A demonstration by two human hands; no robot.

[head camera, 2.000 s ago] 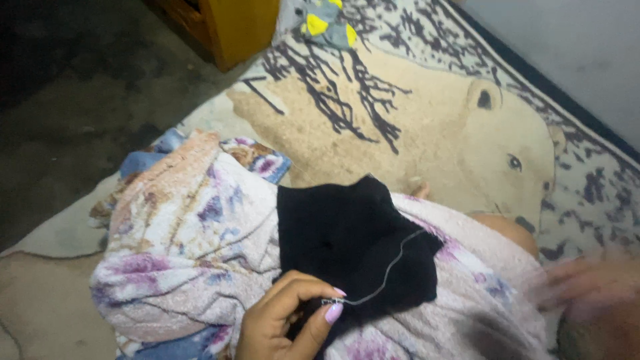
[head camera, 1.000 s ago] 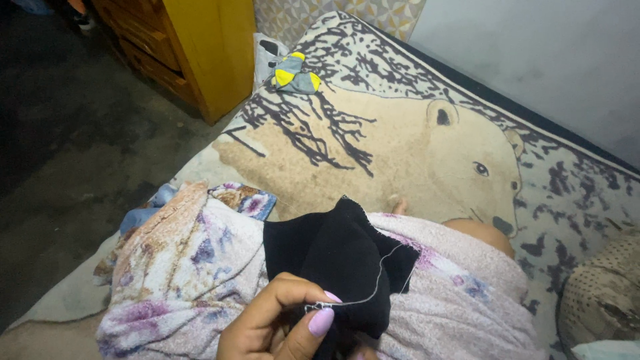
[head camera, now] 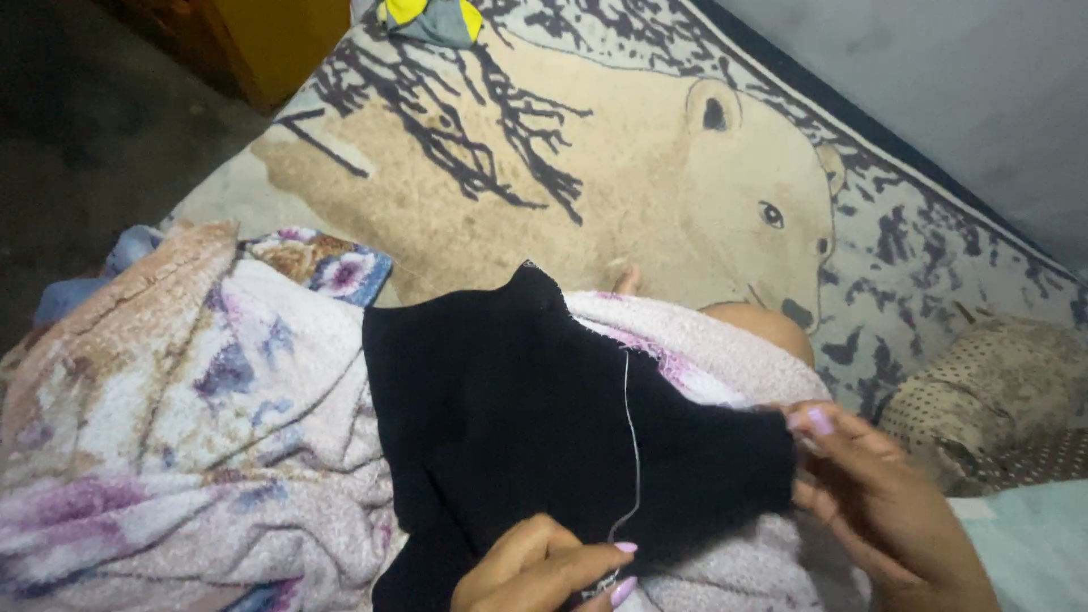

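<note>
A black cloth (head camera: 510,399) lies across the person's lap over a pink-and-white floral towel-like fabric (head camera: 314,425). My left hand (head camera: 544,569), at the bottom centre, pinches a small bundle of light thread between thumb and finger. From there a pale thread (head camera: 632,433) runs over the cloth up to its frayed upper edge. My right hand (head camera: 875,484) grips the cloth's right end between thumb and fingers and looks slightly blurred. Whether a needle is present cannot be told.
A blanket with a polar bear pattern (head camera: 612,170) covers the bed. Grey-and-yellow socks (head camera: 433,21) lie at the top, a wooden cabinet (head camera: 280,42) stands top left, a dotted fabric item (head camera: 977,391) lies right, and a wall (head camera: 960,76) rises behind.
My right hand has come onto the right end of the black cloth, which is now spread out wider to the right. My left hand still pinches the thread.
</note>
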